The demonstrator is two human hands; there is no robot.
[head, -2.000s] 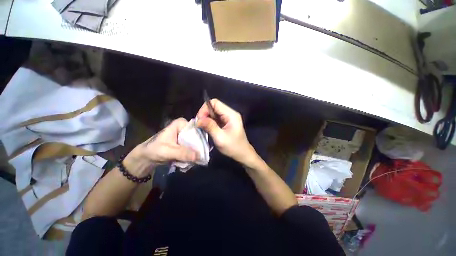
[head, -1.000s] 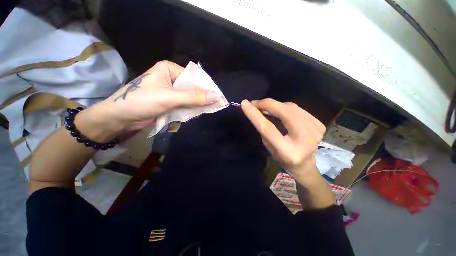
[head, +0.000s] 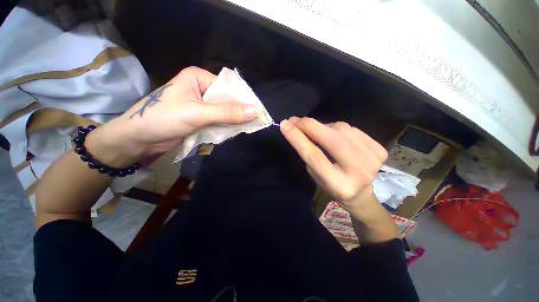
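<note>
A whitish unturned pocket or flap piece (head: 227, 91) is held above my dark-clothed lap. My left hand (head: 177, 112) pinches it between thumb and fingers, with the thumb flat on its face. One corner points right towards my right hand (head: 337, 150). My right thumb and index fingertip are pinched at a very short thin line at that corner. I cannot tell whether the line is a thread tail or a tool tip. The other right fingers are curled.
The white table (head: 366, 65) crosses the upper right. White fabric with tan strips (head: 77, 56) hangs at left. A cardboard box with white scraps (head: 393, 186) stands below the table at right. A red plastic bag (head: 476, 215) lies on the floor at far right.
Since two seconds ago, the hands have moved apart and appear larger, and the view has shifted off the tan stack. In the last second, the right fingertips have moved slightly left, closer to the corner.
</note>
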